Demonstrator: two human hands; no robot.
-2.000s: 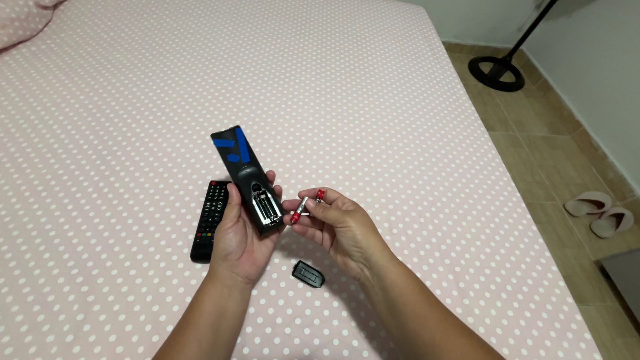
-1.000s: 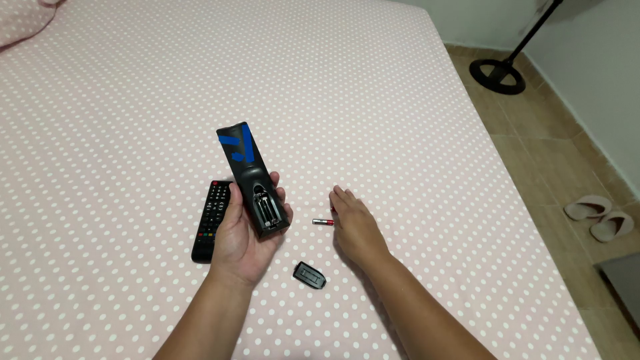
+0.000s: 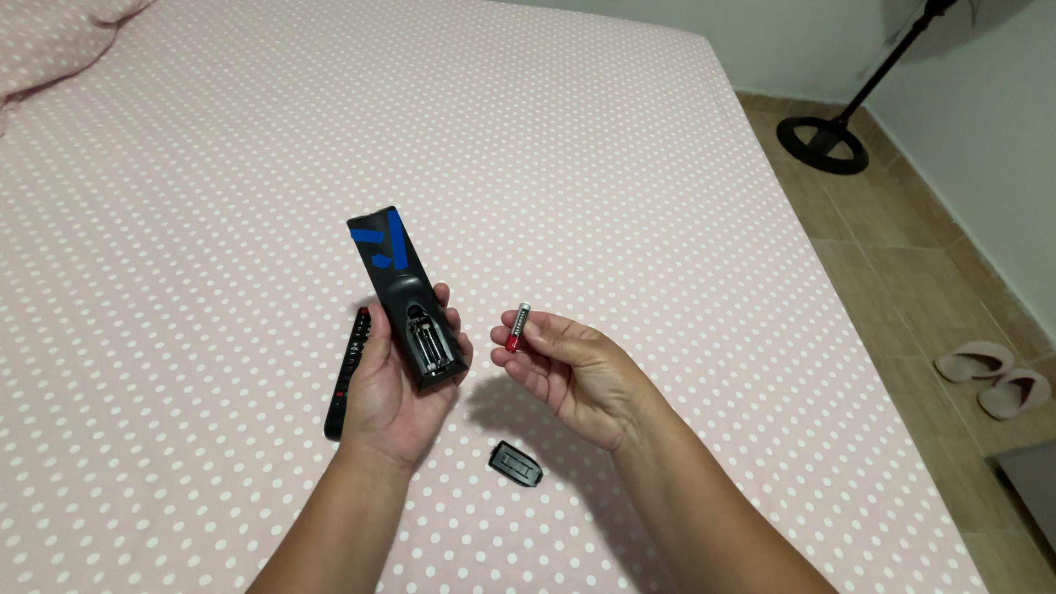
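My left hand (image 3: 396,396) holds a black remote control (image 3: 408,305) with its back up, blue tape on its upper part and its battery compartment (image 3: 431,345) uncovered; no battery shows inside. Between thumb and fingers, my right hand (image 3: 577,367) pinches a small red and silver battery (image 3: 519,327), to the right of the compartment. The black battery cover (image 3: 516,464) lies on the polka-dot sheet below the hands. A second remote control (image 3: 338,404), buttons up, rests on the sheet, partly hidden behind my left hand.
A pink polka-dot sheet (image 3: 577,181) covers the bed under everything. Beyond its right edge are a black round stand base (image 3: 823,145), a pair of flip-flops (image 3: 973,362) on the tiled floor, and a grey flat-topped object (image 3: 1027,487).
My right hand went down to the sheet one second ago and is now raised nearer the remote, holding one battery. The held remote stays in my left hand.
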